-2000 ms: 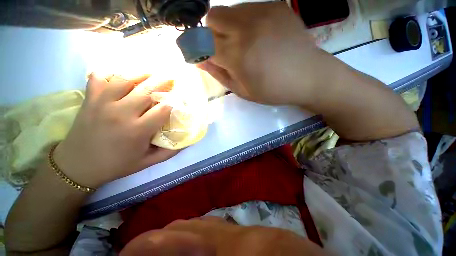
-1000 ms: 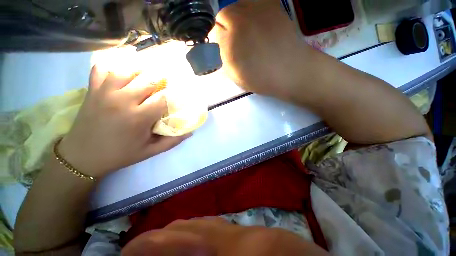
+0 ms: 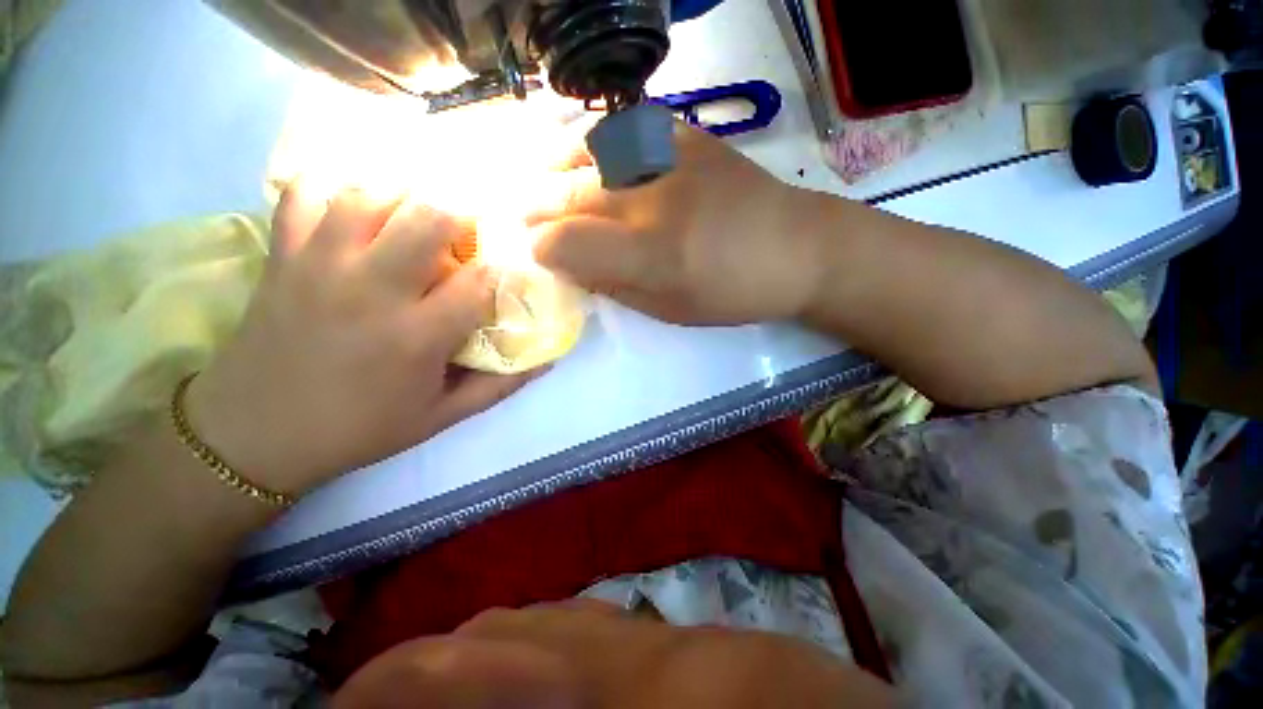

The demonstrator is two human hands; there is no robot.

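The yellow fabric (image 3: pixel 529 330) lies on the white table under the sewing machine head (image 3: pixel 395 39); its part near the needle is lost in lamp glare. My left hand (image 3: pixel 363 326) lies over the fabric, fingers bent and pressing it down, an edge showing beside the thumb. My right hand (image 3: pixel 713 238) is at the fabric's right side, fingers together at its edge, fingertips washed out by glare. A grey knob (image 3: pixel 633 147) hangs in front of my right hand. Needle and presser foot cannot be made out.
More pale yellow fabric (image 3: pixel 132 339) bunches left of my left hand. Blue-handled snips (image 3: pixel 755 105) lie behind my right hand, beside a thin metal tool (image 3: pixel 803 63) and a red-cased phone (image 3: pixel 898 56). A black roll (image 3: pixel 1114 139) and bobbin tray (image 3: pixel 1202 146) are at the right.
My right hand has come down and back from behind the machine head to the fabric, uncovering the blue snips. My left hand stays on the fabric. The camera view has shifted slightly.
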